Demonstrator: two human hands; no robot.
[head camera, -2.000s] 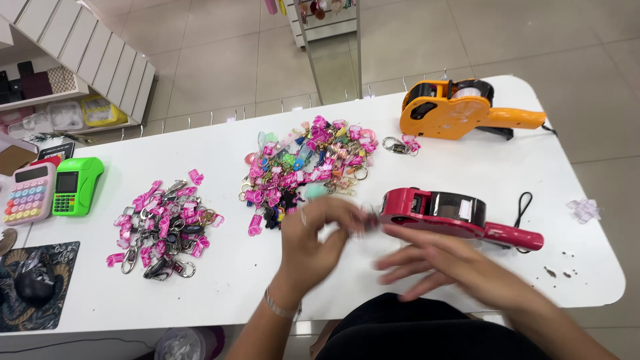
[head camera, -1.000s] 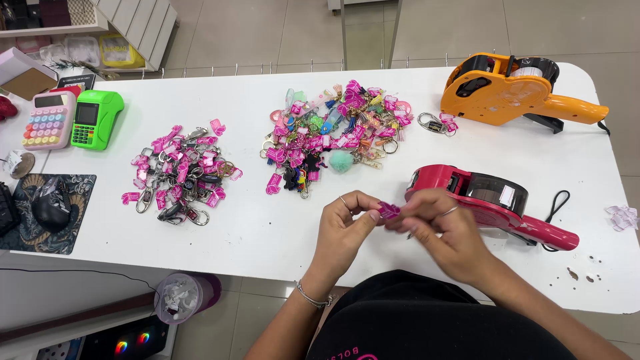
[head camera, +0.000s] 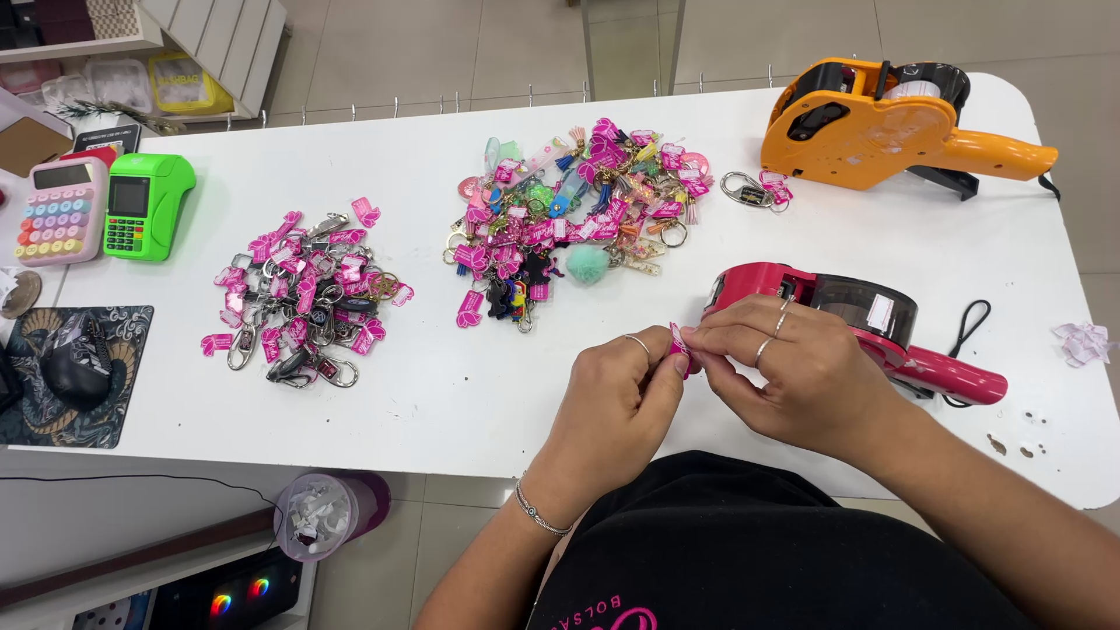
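Note:
Between thumb and finger, my left hand (head camera: 623, 407) grips a small pink tag (head camera: 678, 339) near the counter's front edge. The fingertips of my right hand (head camera: 779, 376) pinch the same tag from the right. Just behind my right hand lies a red handheld price labeller (head camera: 949, 374), its front partly hidden by that hand. A pile of metal keychains with pink tags (head camera: 306, 302) lies on the left. Beyond my hands, a larger, colourful pile of tagged keychains (head camera: 569, 219) includes a mint pompom (head camera: 587, 263). One tagged keychain (head camera: 745, 191) sits apart, beside an orange price labeller (head camera: 862, 131).
A pink calculator (head camera: 61, 210), a green card terminal (head camera: 147, 206) and a mouse (head camera: 77, 363) on a patterned mat are at the counter's left. Crumpled paper (head camera: 1083, 343) lies at the right edge. A bin of paper scraps (head camera: 319, 516) stands below the front edge. Hooks line the far edge.
Two seconds ago my hands were apart in front of the red labeller; now they meet at the pink tag. The view has shifted.

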